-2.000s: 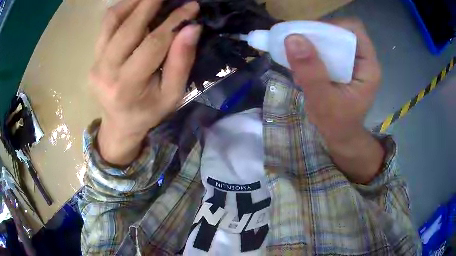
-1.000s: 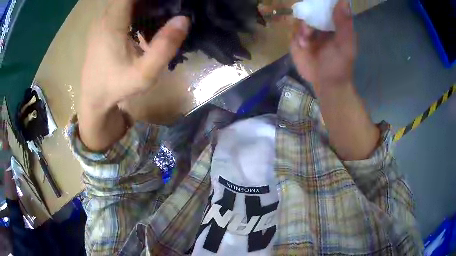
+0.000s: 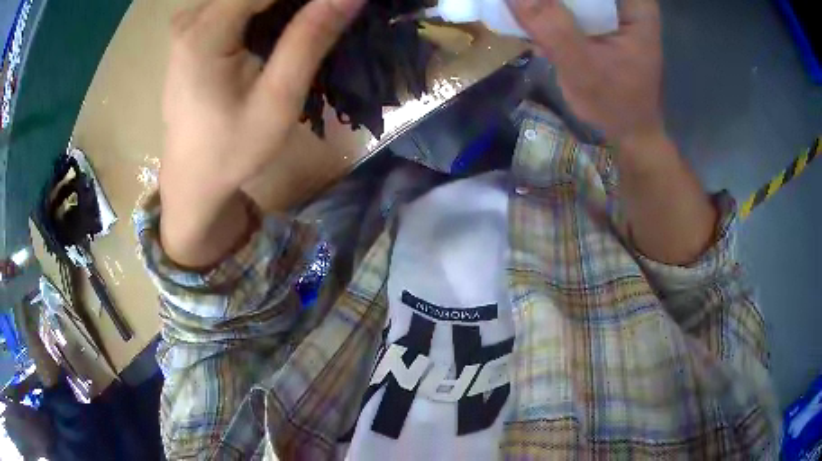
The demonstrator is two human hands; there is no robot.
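Observation:
A black shaggy figure (image 3: 365,76) is at the top of the view, over the bench and partly cut off by the top edge. My left hand (image 3: 243,99) holds it, thumb pressed on its upper part, with the fingers partly hidden or out of frame. My right hand (image 3: 608,76) holds a white glue bottle (image 3: 577,15) lying sideways, also cut off by the top edge. The bottle's nozzle points left, at the black figure. I cannot tell whether it touches.
The tan bench top (image 3: 117,99) has a green strip (image 3: 54,85) along its left. A black clump with tan parts (image 3: 70,203) lies at its left end, beside a dark stick (image 3: 110,302). Blue bins show at the right edge. Yellow-black tape (image 3: 780,180) crosses the floor.
The bottle was upright beside the figure two seconds ago, went up and away, and is now back with its nozzle at the figure. The figure has shifted within my left hand.

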